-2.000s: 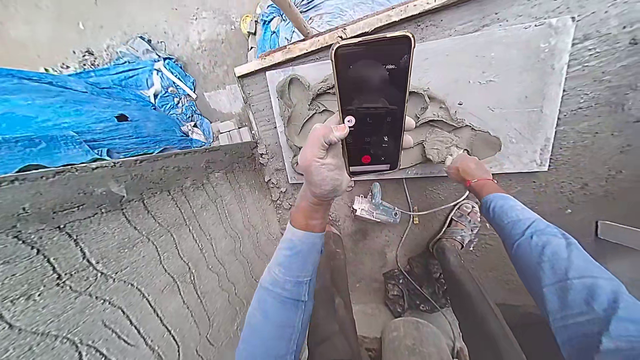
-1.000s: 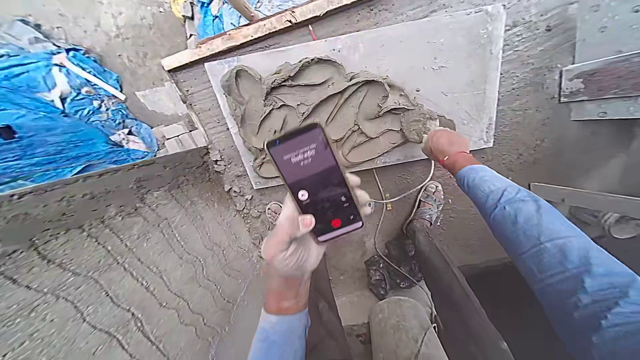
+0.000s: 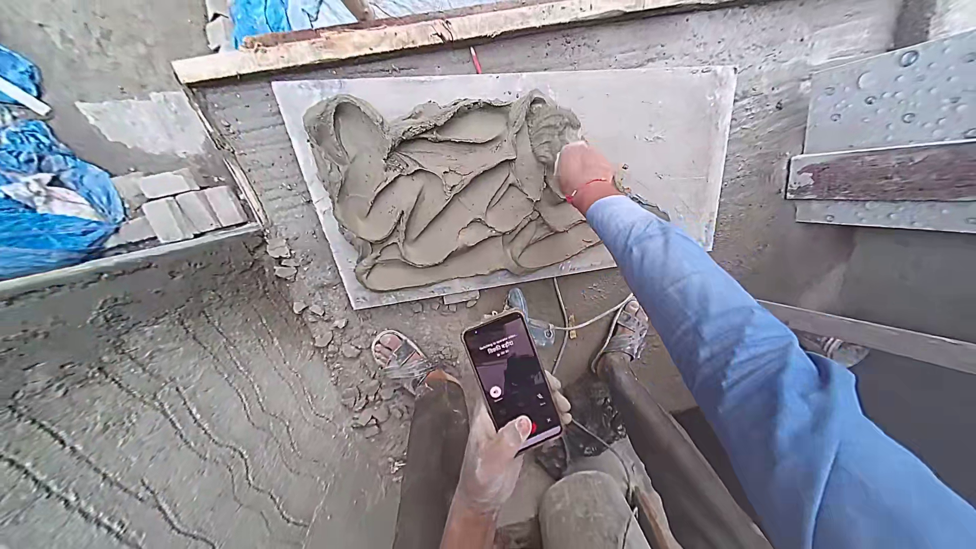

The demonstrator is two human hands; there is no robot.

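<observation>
My left hand (image 3: 496,450) holds a smartphone (image 3: 512,377) with its lit screen facing up, low in the middle of the head view. Wet grey mortar (image 3: 450,198) lies in thick ridges over the left and middle of a large pale tile (image 3: 656,114). At the mortar's right end is my right hand (image 3: 585,171), its fingers closed. It seems to grip a tool, perhaps a trowel, whose edge shows beyond the wrist; mortar and the arm hide most of it.
A wooden board (image 3: 343,49) runs behind the tile. Blue plastic sheeting (image 3: 57,191) and small blocks (image 3: 179,206) are at left. Patterned tiles (image 3: 900,99) with a plank (image 3: 884,174) lie at right. A cable (image 3: 563,320) and a clear-and-blue device (image 3: 531,320) are near my feet.
The phone has come down off the tile, toward my knees, and tilted. My right hand has moved from the tile's near right part to farther up on the mortar. The view has shifted.
</observation>
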